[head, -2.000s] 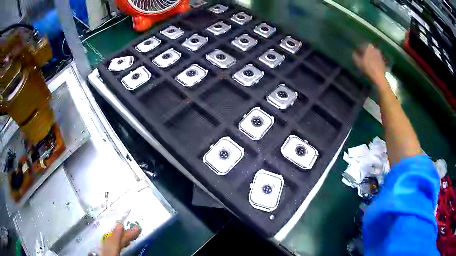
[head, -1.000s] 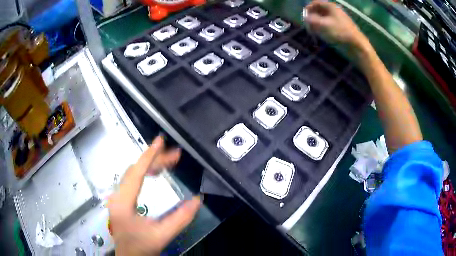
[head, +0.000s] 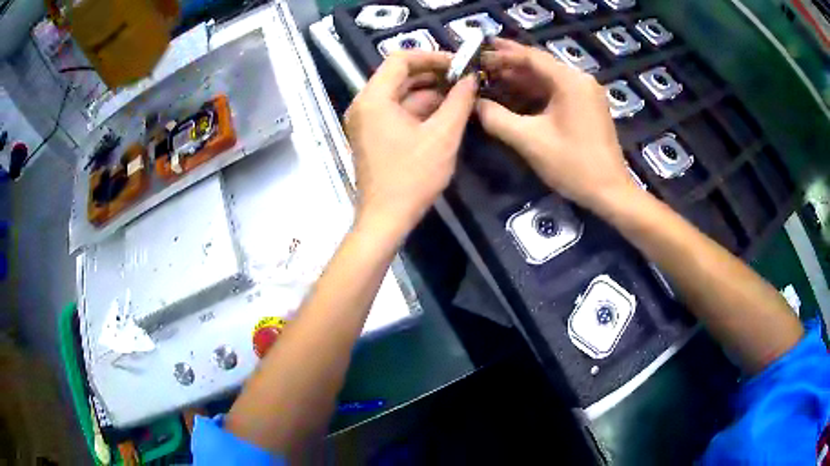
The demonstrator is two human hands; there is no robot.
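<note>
My left hand and my right hand meet above the near-left part of the black foam tray. Both hold a small pale watch part between the fingertips, tilted on edge; the fingers hide much of it. Pale rounded-square back covers with dark round centres, such as one near the tray's front corner, lie in the tray pockets. My forearms cover some of the pockets.
At left the white bench press carries two orange fixtures, the right one holding a watch case, under an amber press head. An emergency stop button, crumpled white film and green basket are nearer.
My right hand has come back from the tray's far right side and my left hand has risen from the machine side; they now meet on a small part. The view has turned left.
</note>
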